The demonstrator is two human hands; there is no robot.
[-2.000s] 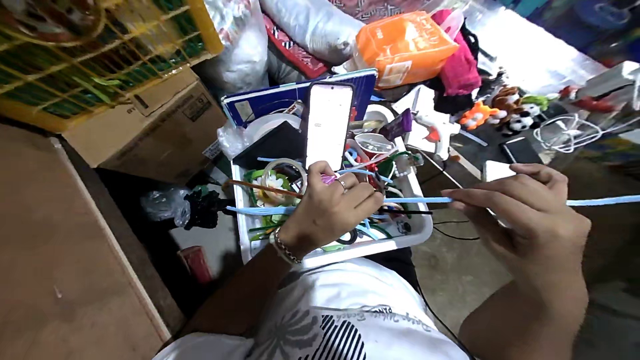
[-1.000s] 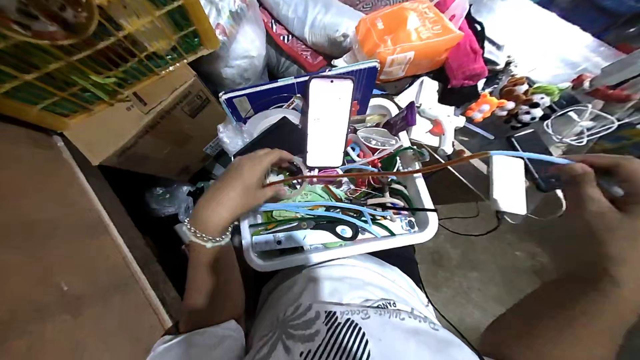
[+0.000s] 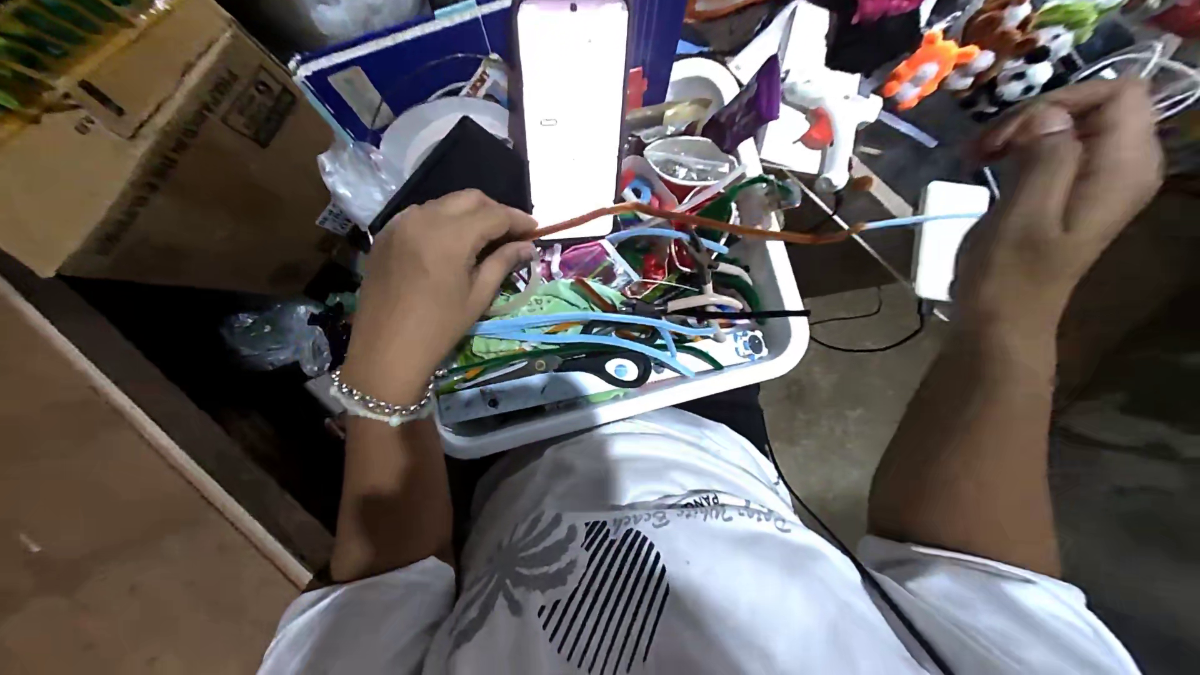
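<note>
My left hand (image 3: pixel 441 272) pinches the end of an orange-brown pipe cleaner (image 3: pixel 731 225) above the white plastic tray (image 3: pixel 797 328). At its right end the pipe cleaner meets a light blue one (image 3: pixel 905 221), which runs to my right hand (image 3: pixel 1069 187); that hand's fingers are curled, and its grip on the blue strand is partly hidden. Light blue pipe cleaners (image 3: pixel 581 323) lie in the tray over scissors (image 3: pixel 609 367) with black handles. A phone (image 3: pixel 572 112) with a lit screen stands upright behind my left hand.
A white glue gun (image 3: pixel 834 117) and small plush-like toys (image 3: pixel 928 70) are at the back right. A white power bank or adapter (image 3: pixel 947 239) with a cable lies by my right hand. Cardboard box (image 3: pixel 187 178) at left; wooden board (image 3: pixel 122 487) at lower left.
Two seconds ago both hands held a light blue strand; a second ago an orange-brown one stretched between them, joined to blue. My right hand has since moved up, away from the tray.
</note>
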